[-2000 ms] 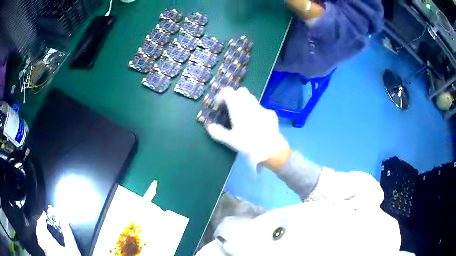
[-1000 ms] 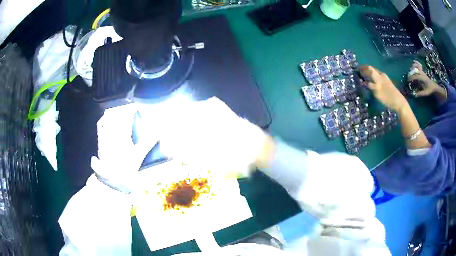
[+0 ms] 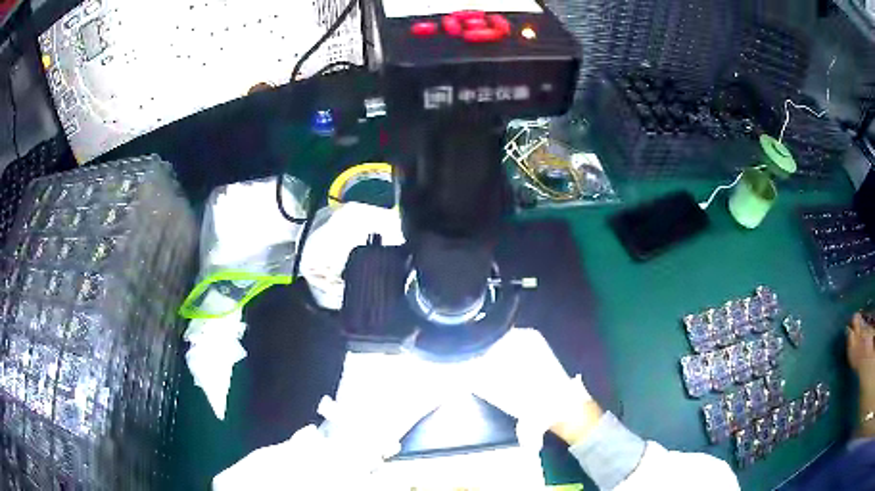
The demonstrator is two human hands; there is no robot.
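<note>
The black video microscope (image 3: pixel 451 173) stands upright in the middle, its ring lens over the black base plate (image 3: pixel 566 278). My left hand (image 3: pixel 384 388), white-gloved, is under the lens from the left. My right hand (image 3: pixel 528 369), white-gloved, is under it from the right, with a strip of bare wrist showing. Both are washed out by the bright light and their fingertips meet near the lens. Whether they hold a board cannot be seen. The white scrap sheet (image 3: pixel 461 472) shows at the bottom edge below a dark gap between the hands.
Circuit boards (image 3: pixel 734 374) lie in rows on the green mat at right. Another person's hand (image 3: pixel 862 350) is at the right edge. Clear blister trays (image 3: pixel 91 326) stack at left. A monitor (image 3: pixel 201 62), a yellow tape roll (image 3: pixel 363 177), a phone (image 3: pixel 658 225) and a green cup (image 3: pixel 752 198) are behind.
The view has swung up and left. My right hand, over the board rows two seconds ago, is now beside my left hand under the lens. The other person's hands have mostly left view.
</note>
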